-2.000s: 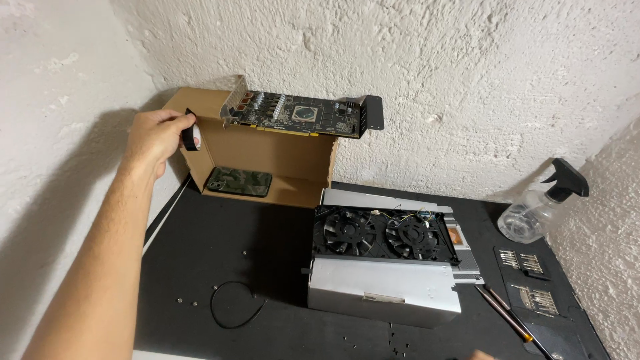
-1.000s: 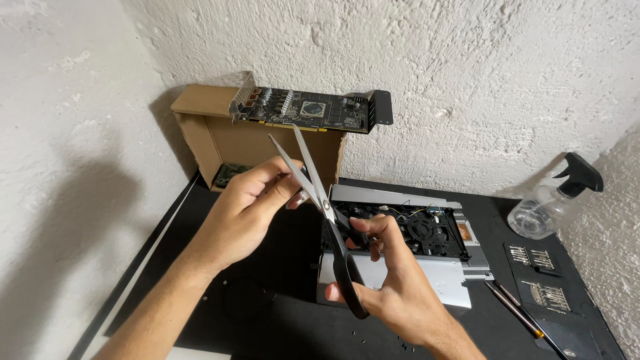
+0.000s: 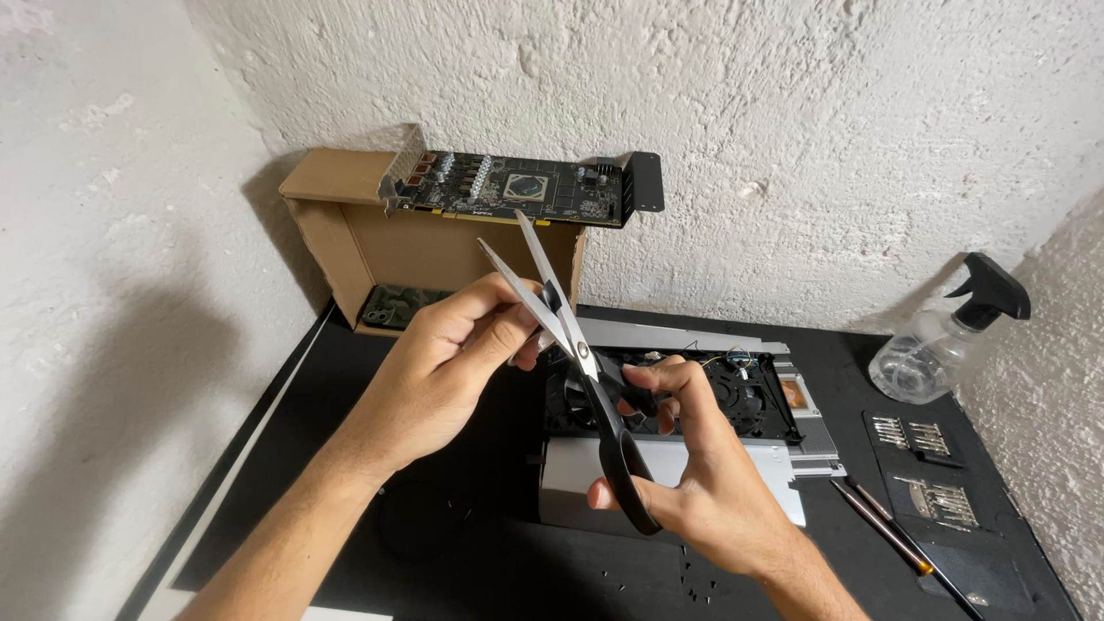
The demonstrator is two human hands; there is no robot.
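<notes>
My right hand (image 3: 707,466) holds a pair of scissors (image 3: 584,352) by its black handles, with the blades parted and pointing up and left. My left hand (image 3: 457,362) pinches a small black piece (image 3: 550,296), seen between the blades; its kind is not clear. Behind the hands, a bare graphics card circuit board (image 3: 526,188) rests on top of a cardboard box (image 3: 345,177). Below the scissors, a black twin-fan shroud (image 3: 742,397) lies on a silvery-white box-like object (image 3: 569,483), partly hidden by my right hand.
A camouflage-patterned phone (image 3: 397,304) lies inside the cardboard box. At the right are a clear spray bottle (image 3: 923,358), a set of driver bits (image 3: 940,504) and two slim tools (image 3: 897,535). Several small screws (image 3: 699,591) lie near the front of the black tabletop (image 3: 483,552).
My left hand has come away from the cardboard box's left edge to the middle. The scissors, unseen two seconds ago, are in my right hand, and the black piece now shows between their blades.
</notes>
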